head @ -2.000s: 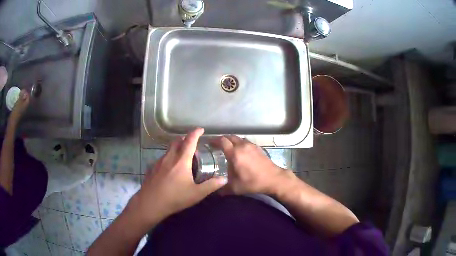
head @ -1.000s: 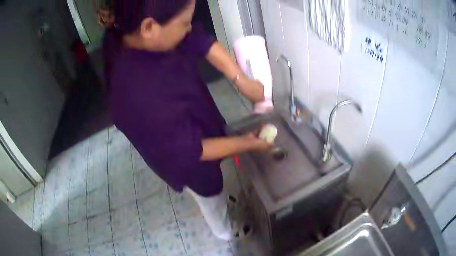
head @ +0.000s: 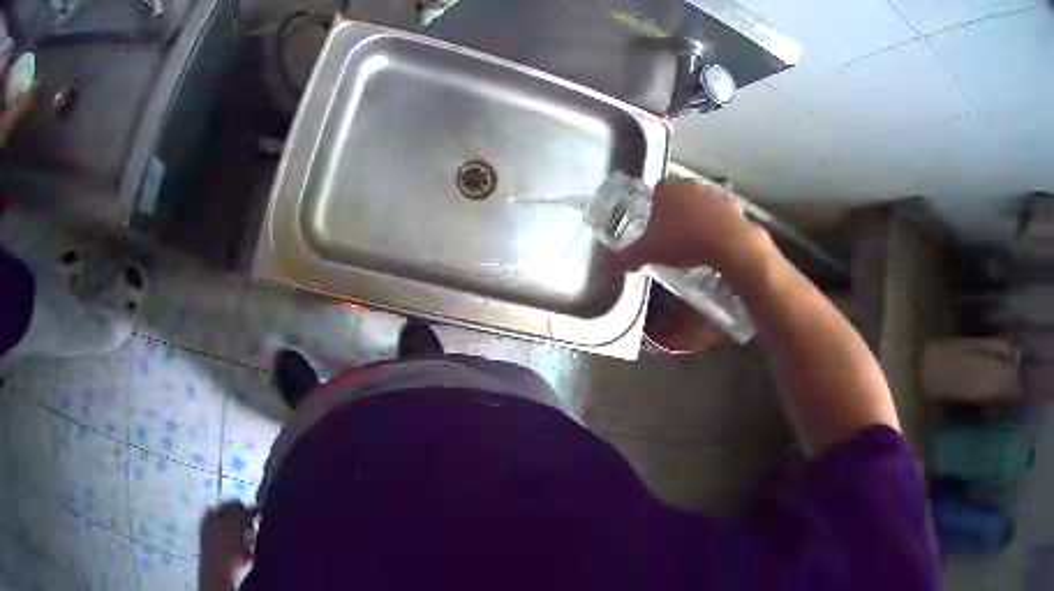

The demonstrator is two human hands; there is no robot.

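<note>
My right hand (head: 699, 225) is shut on the clear water bottle (head: 618, 211) and holds it tilted over the right side of the steel basin (head: 405, 219). The uncapped mouth points left, and a thin stream of water runs from it toward the round drain (head: 476, 179). The bottle's base shows beyond my hand at the lower right. My left hand (head: 224, 543) is low at the bottom left beside my body, partly cut off and blurred. Something small and dark shows at its fingers, but I cannot tell what it is.
A round tap knob (head: 713, 87) is on the backboard at the upper right. A reddish-brown bucket (head: 682, 321) is partly hidden beside the basin. A second sink (head: 98, 104) stands at the left, with part of another person's hand (head: 16, 113) there. My shoes (head: 297, 376) show below the basin.
Two seconds ago both my hands were together on the bottle before the basin. Now my right hand alone holds it tilted over the basin, and my left hand is down at the left.
</note>
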